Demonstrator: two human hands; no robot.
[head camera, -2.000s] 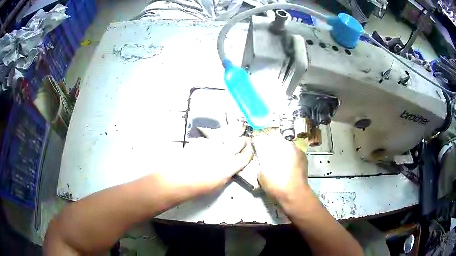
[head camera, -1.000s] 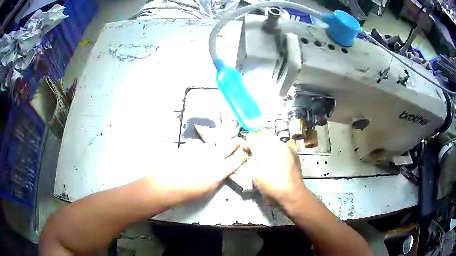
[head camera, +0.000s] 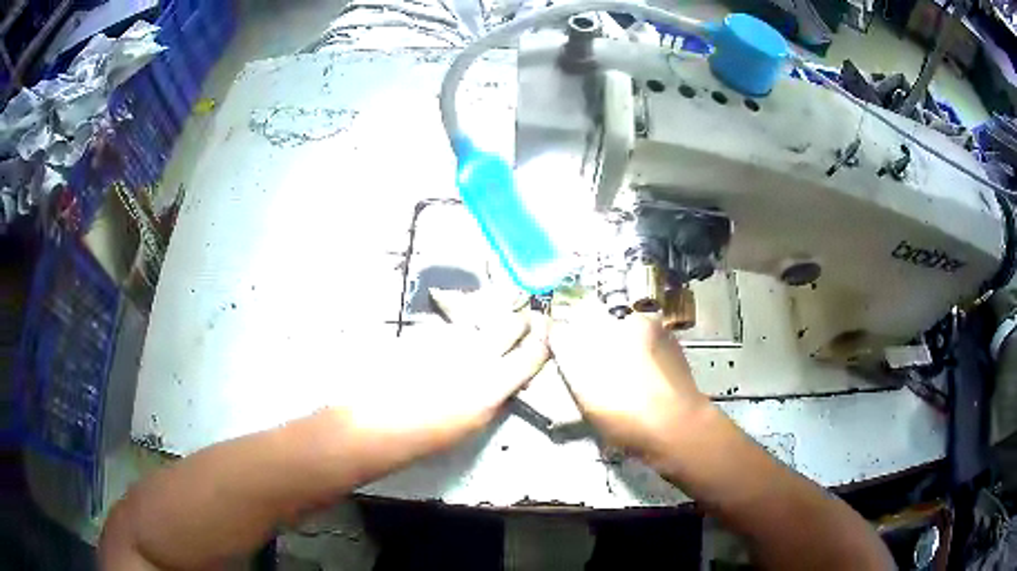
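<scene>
A pale garment piece lies under and between my hands below the needle area, mostly hidden and washed out by the lamp. My left hand rests on it, fingers bent towards the needle. My right hand lies close beside it, fingertips near the small metal parts; both hands press or pinch the cloth. A thin dark edge or stick shows below the hands. The needle itself is hidden by the glare and the blue lamp head.
The white machine head fills the right, with gold cylinders right of the needle area. The worn white table spreads left. A blue crate stands at the left, and pale cloth lies behind the table.
The lamp head and the machine's needle end appear further left in the view. Both hands stay together at the needle area, with the right forearm reaching further right.
</scene>
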